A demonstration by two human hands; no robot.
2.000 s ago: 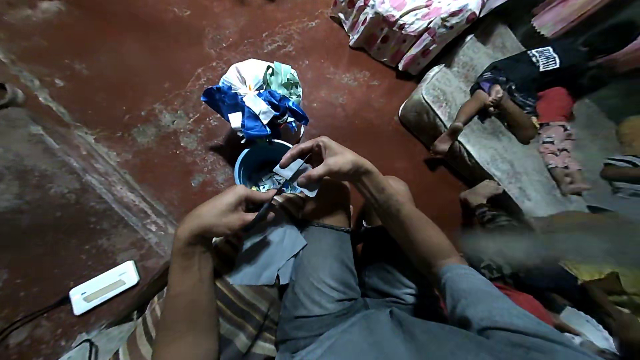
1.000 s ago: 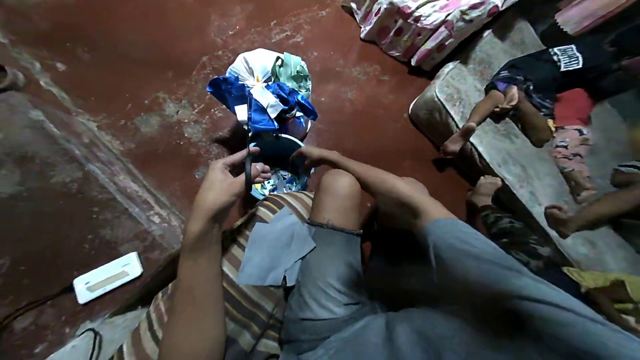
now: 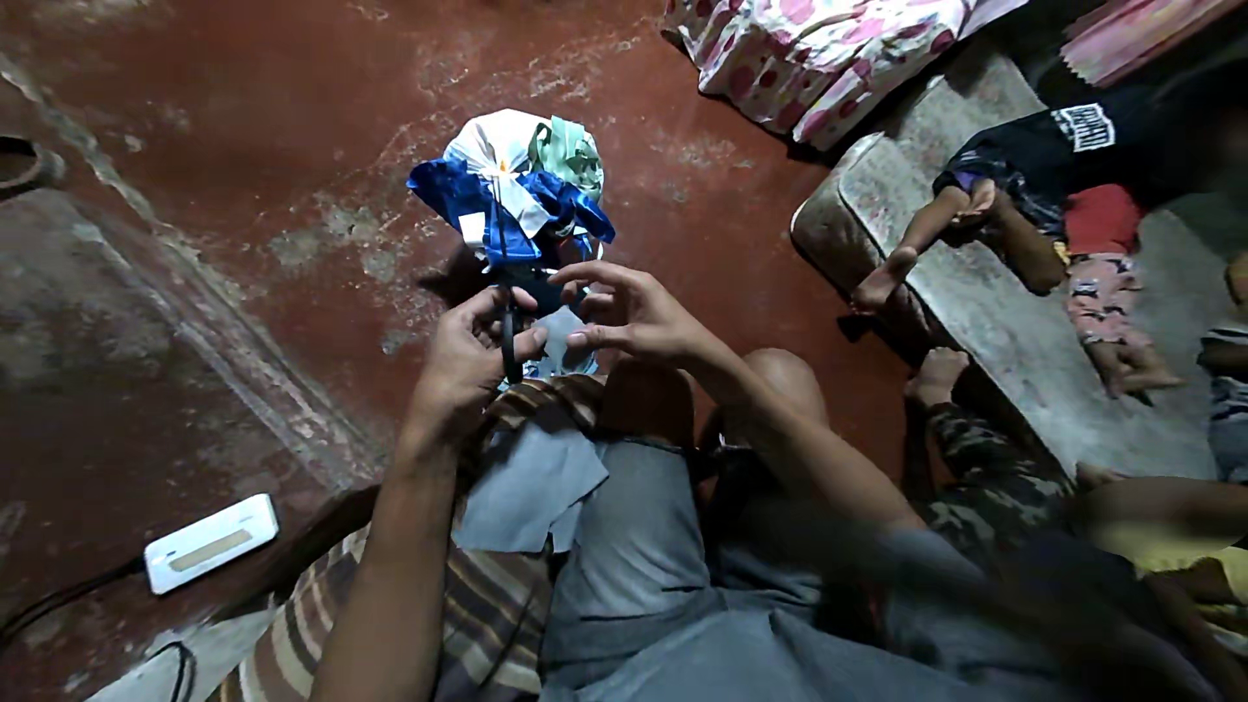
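My left hand (image 3: 478, 341) is closed around dark-handled scissors (image 3: 510, 336), whose blades point away from me over the bucket. My right hand (image 3: 629, 317) is just right of it, fingers curled and apart; a small grey fabric piece (image 3: 561, 336) shows between the hands, and I cannot tell whether the fingers touch it. Below the hands, grey fabric pieces (image 3: 531, 487) lie on the striped cloth and my thigh. Past the hands, a bundle of white, blue and green cloth (image 3: 507, 175) stands by the bucket, which my hands mostly hide.
A white power strip (image 3: 212, 544) with a black cord lies on the red floor (image 3: 322, 117) at lower left. Several people sit or lie at the right, some on a worn mattress (image 3: 1014, 331). A polka-dot cloth-covered thing (image 3: 799, 58) is at the top.
My right hand has drawn back from over the bucket toward my left hand, and a grey piece now shows between them. Two seconds ago both hands were at a grey piece; the scissors remain in my left.
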